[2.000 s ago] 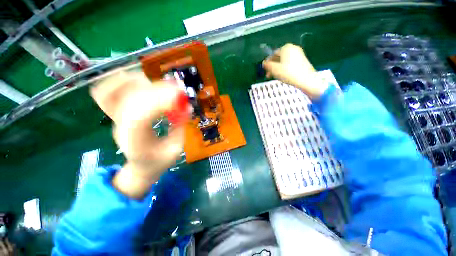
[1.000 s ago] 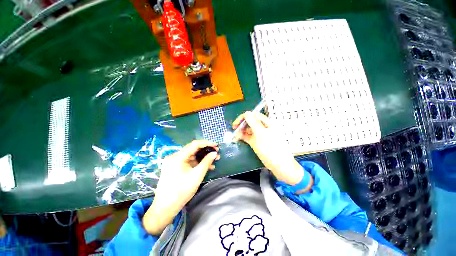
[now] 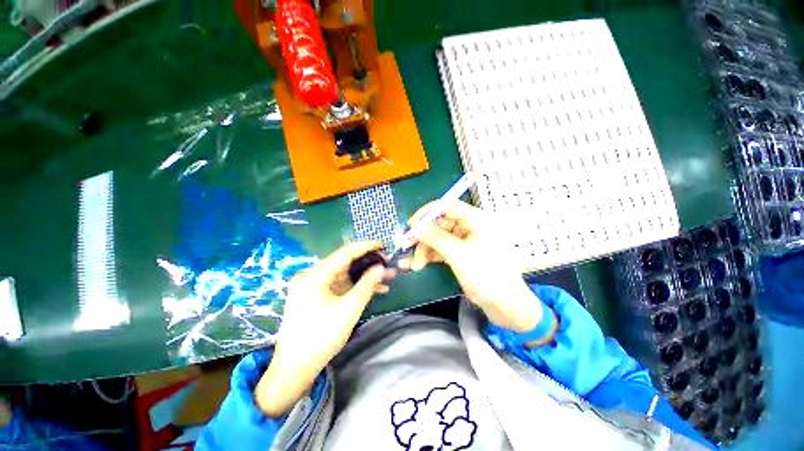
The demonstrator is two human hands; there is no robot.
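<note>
My left hand (image 3: pixel 331 295) holds a small black round housing (image 3: pixel 366 265) between thumb and fingers, low in front of the fixture. My right hand (image 3: pixel 454 247) holds slim white tweezers (image 3: pixel 443 201) like a pen, their tip end at the housing's right side. Whether the tips touch it or hold a part is too small to tell. The narrow gridded strip (image 3: pixel 374 212) lies just beyond my hands, below the orange fixture base (image 3: pixel 398 123). The red clamp handle (image 3: pixel 306 55) is lowered over the base, above the small black nest (image 3: pixel 353 141).
A white slotted parts tray (image 3: pixel 564 141) lies right of the fixture. Clear blister trays (image 3: pixel 696 308) with black round units are at the far right. Blue film (image 3: pixel 225 220) under crinkled clear plastic lies left, with a second gridded strip (image 3: pixel 97 251) farther left.
The handle was gripped by my left hand two seconds ago; both hands are now together below the fixture. Since one second ago, my right hand has brought the tweezers left to the housing.
</note>
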